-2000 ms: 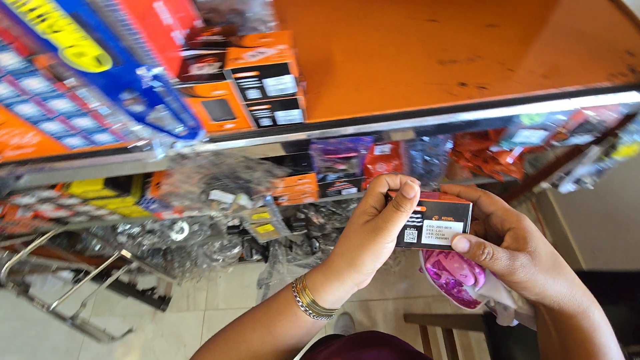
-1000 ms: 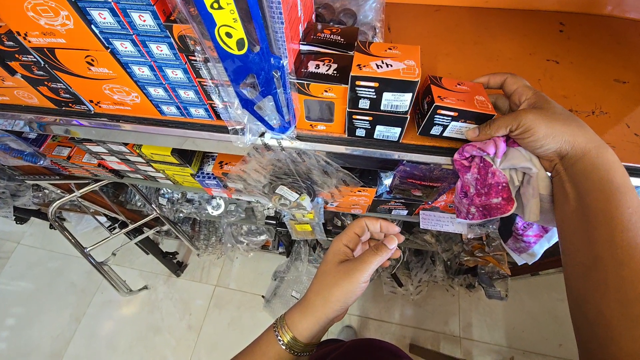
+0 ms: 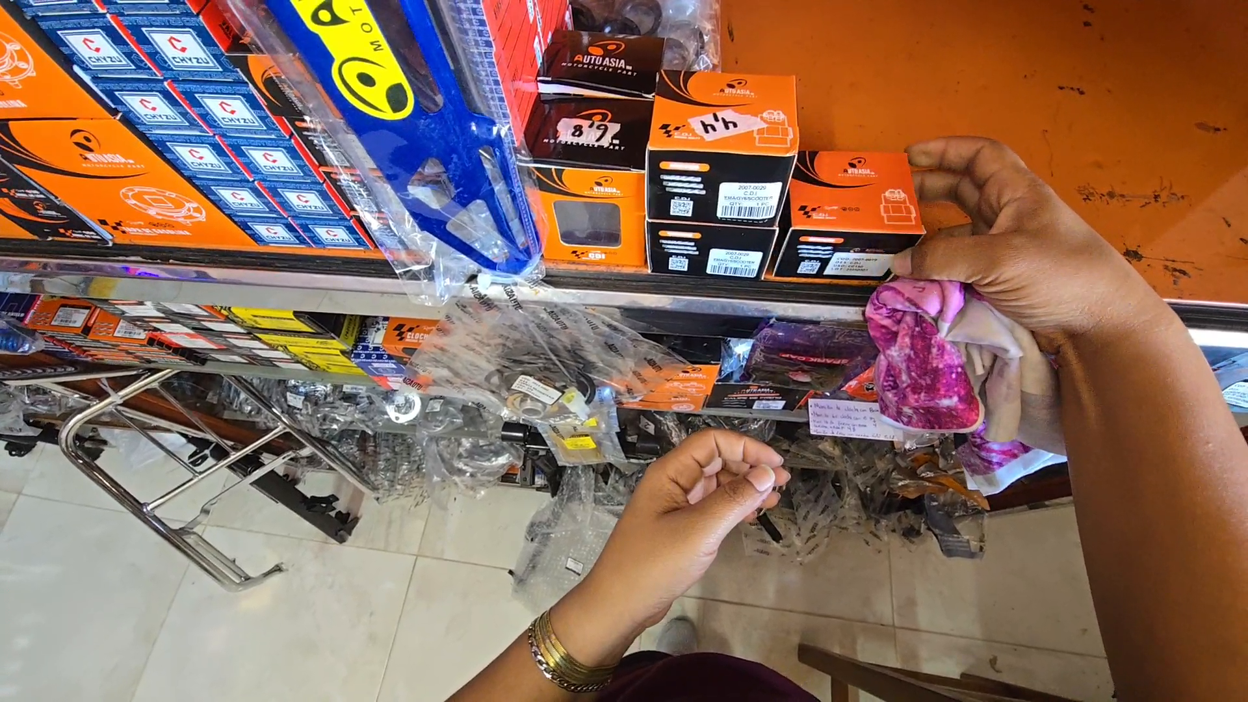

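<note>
A small orange and black cardboard parts box [image 3: 850,210] stands on the orange shelf [image 3: 936,68], close to the right side of two stacked boxes [image 3: 721,146] of similar colours. My right hand [image 3: 994,234] has its fingers and thumb on the right side of that small box. A pink and grey cloth [image 3: 926,361] hangs from the same hand, below the shelf edge. My left hand [image 3: 712,507], with bracelets at the wrist, is raised below the shelf with its fingers curled; whether anything small is between them cannot be told.
Blue and white boxes [image 3: 234,112] and a blue part in plastic film [image 3: 419,117] are at the left. Plastic-wrapped parts [image 3: 546,380] hang over the lower shelf. A chrome rack [image 3: 156,487] stands low left, and a wooden piece of furniture [image 3: 877,673] is at the bottom.
Two seconds ago both hands held the small box in front of the shelf; now it stands on the shelf beside the stacked boxes, and my left hand is off it.
</note>
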